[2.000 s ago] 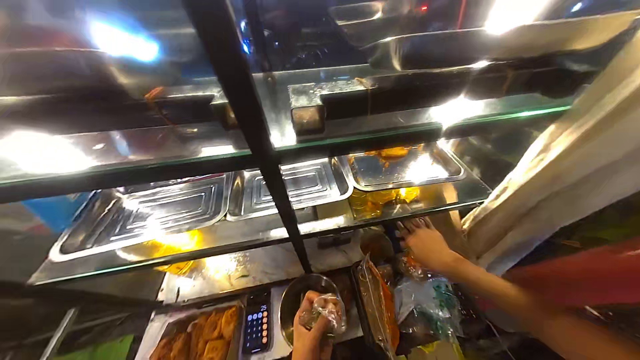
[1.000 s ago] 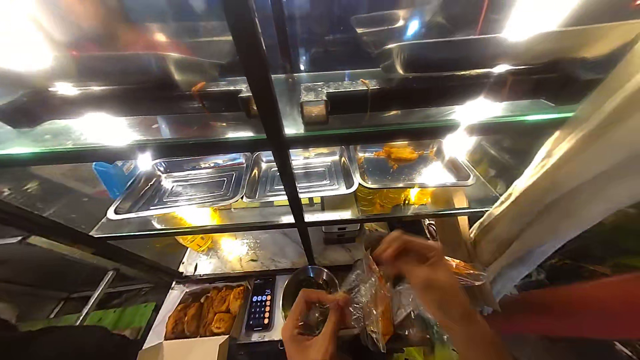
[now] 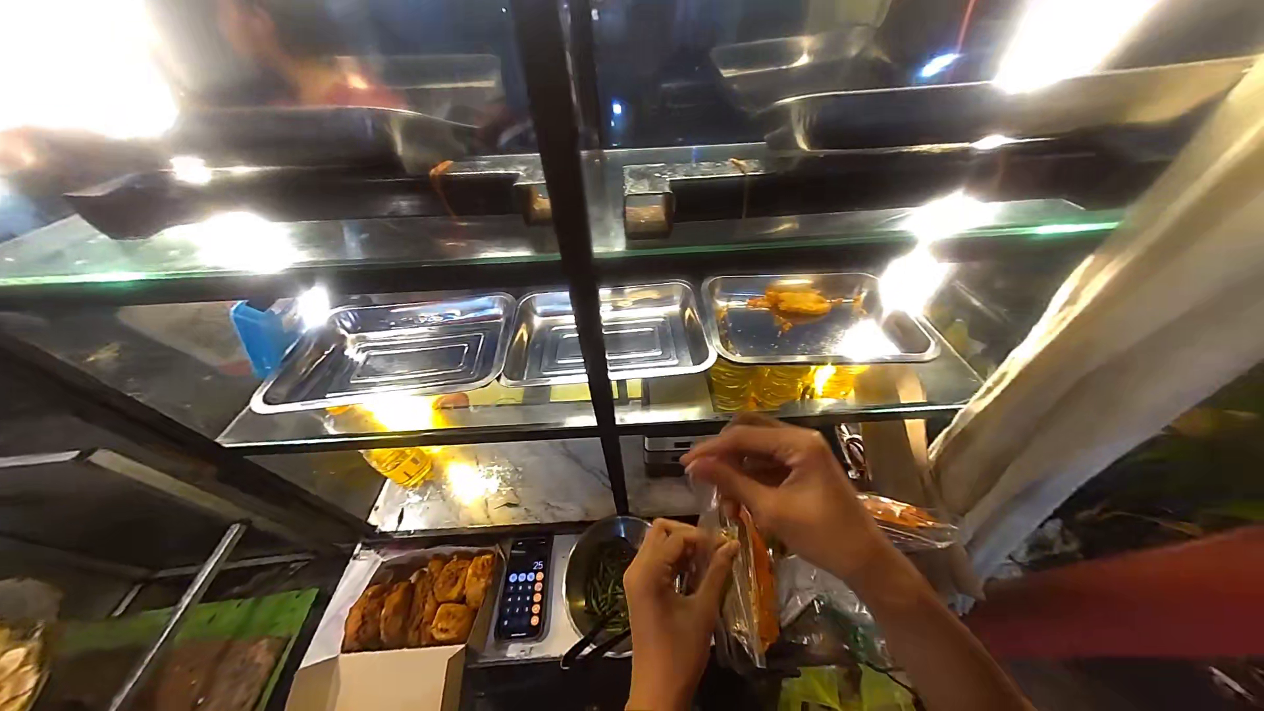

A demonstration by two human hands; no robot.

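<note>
My left hand (image 3: 676, 592) is at the lower middle, its thumb and fingers pinching thin clear plastic. Just above and right of it, my right hand (image 3: 790, 484) pinches the top of the same clear plastic. Below and between them stands a clear plastic bag with orange food (image 3: 760, 592). Left of my left hand is a round metal bowl (image 3: 576, 578) with green vegetables and black-handled tongs. A phone (image 3: 523, 590) showing a calculator lies beside the bowl, next to a cardboard box (image 3: 380, 681) of browned fried pieces (image 3: 425, 604).
On a glass shelf (image 3: 513, 423) above the hands sit metal trays, the right one (image 3: 820, 348) holding a fried piece. A black upright post (image 3: 583, 326) crosses the middle. Pale cloth (image 3: 1106, 326) hangs at right. Another bag of orange food (image 3: 904, 518) lies right of my right arm.
My right hand has moved left and come close to my left hand. The small clear plastic bundle seen in my left hand earlier no longer shows there. The white box flap has come into view.
</note>
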